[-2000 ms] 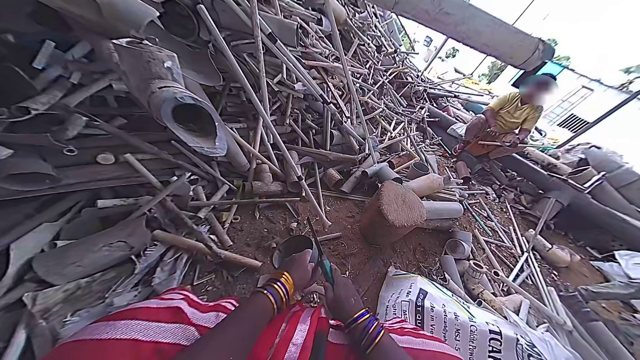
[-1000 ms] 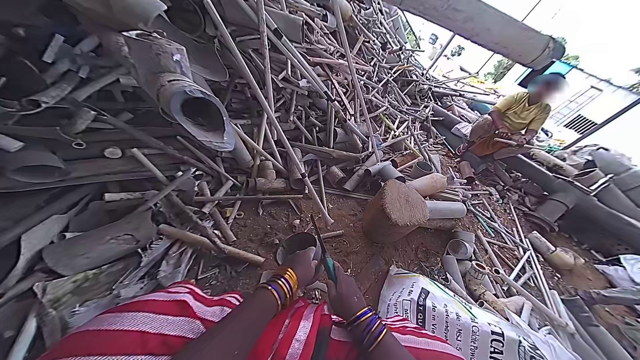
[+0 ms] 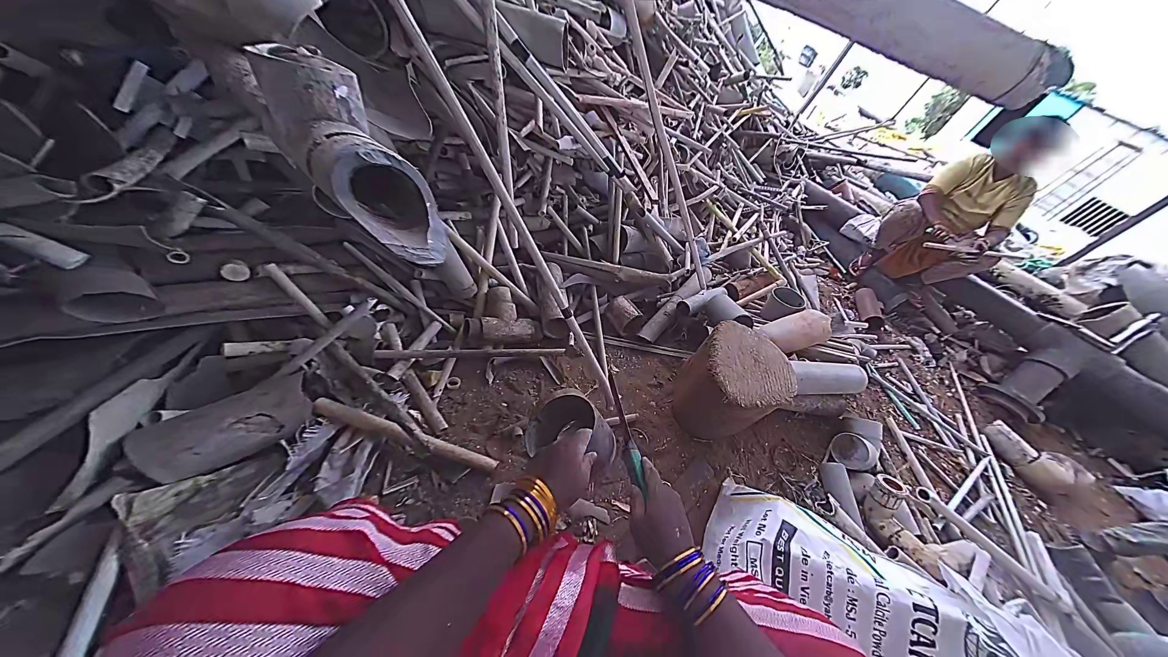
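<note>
My left hand (image 3: 564,465) grips the near rim of a short grey pipe piece (image 3: 584,422), whose round mouth faces up and away from me. My right hand (image 3: 659,518) is closed around the green handle (image 3: 634,467) of a long, thin, dark blade (image 3: 619,401). That blade points away from me, just right of the pipe piece; whether the two touch cannot be told. Beyond the right hand stands a round wooden block (image 3: 730,379) with a rough top. Red and white striped cloth (image 3: 310,584) covers my lap.
A heap of scrap pipes and sticks (image 3: 566,164) rises ahead, with a broken wide pipe fitting (image 3: 383,192) at its left. A printed white sack (image 3: 821,566) lies at my right. Another person (image 3: 972,205) sits on large pipes at the upper right, holding a pale stick-like piece.
The other person's hands and the pale piece have shifted. My hands stay around the pipe piece and the green handle, with only slight movement.
</note>
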